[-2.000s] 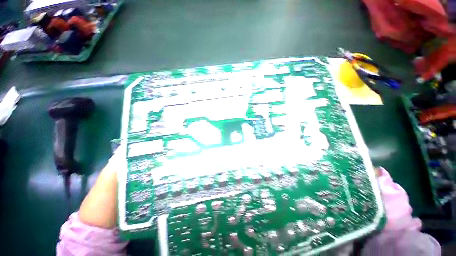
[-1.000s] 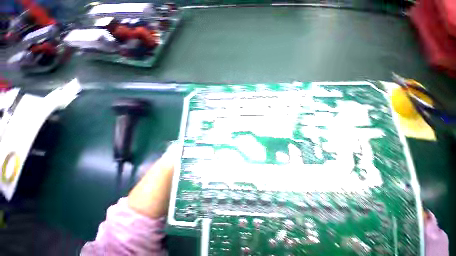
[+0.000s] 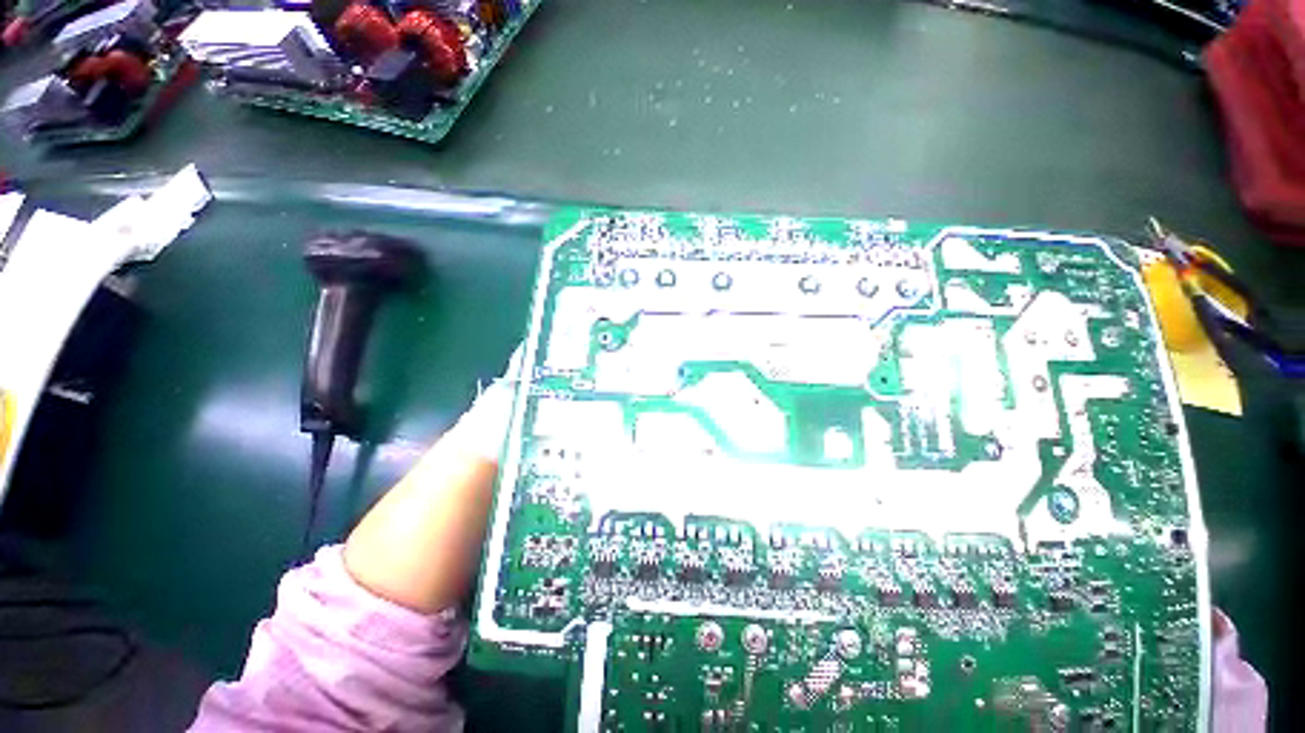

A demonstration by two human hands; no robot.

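Note:
A large green power board (image 3: 859, 573) is held up with its solder side towards me. Broad silvery areas reflect light and a white line runs along its border. My left hand (image 3: 494, 415) is at the board's left edge; a little white glove shows and the fingers are hidden behind the board. The bare wrist and pink sleeve show below. My right hand is hidden behind the board; only a bit of pink sleeve (image 3: 1237, 680) shows at the lower right. The board's bottom edge is cut off by the picture.
A black barcode scanner (image 3: 341, 329) lies left of the board. Boards with red coils (image 3: 415, 108) lie at the upper left. White paper (image 3: 65, 279) is at far left. Side cutters (image 3: 1209, 287) lie over a yellow roll (image 3: 1176, 308) at right, near a red pad (image 3: 1267, 122).
The view has turned left, so the board and surroundings appear further right than in the oldest frame. The picture is sharper and the glare on the board has shrunk. The hold looks unchanged.

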